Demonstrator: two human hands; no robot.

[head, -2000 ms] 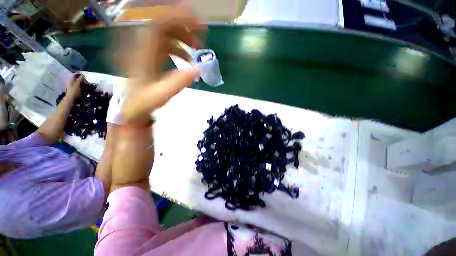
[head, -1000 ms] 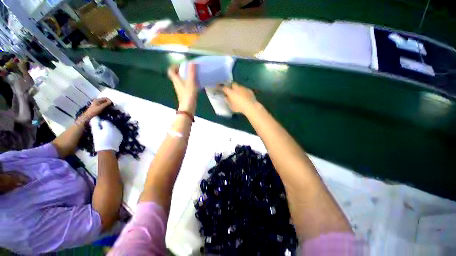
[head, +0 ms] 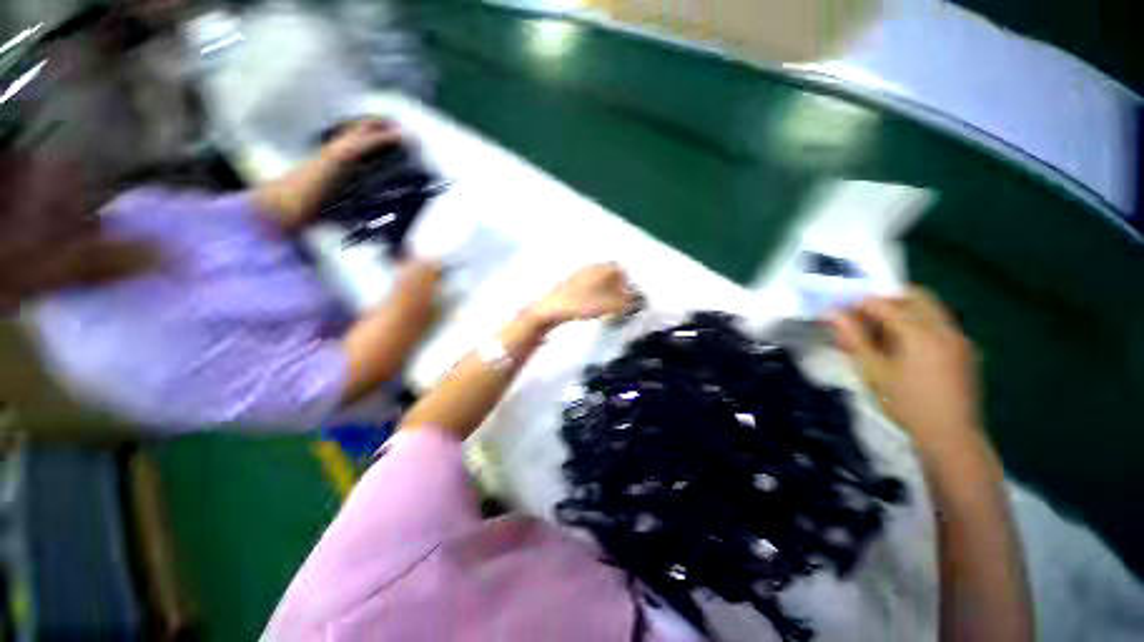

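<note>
The heap of black cables lies on the white bench in front of me. My left hand is at the heap's upper left edge, with a small dark bit at its fingertips, perhaps a short black cable; blur hides the grip. My right hand is beyond the heap at the right, its fingers on the near side of an open white carton. The carton has raised flaps and something dark shows inside it. The whole view is blurred.
The green conveyor belt runs beyond the white bench. At my left a person in a purple shirt reaches to a second black heap. A pale sheet lies past the belt.
My view has turned left. My left hand has left the white carton and come down beside the heap. My right hand has moved right and nearer, now at an open carton.
</note>
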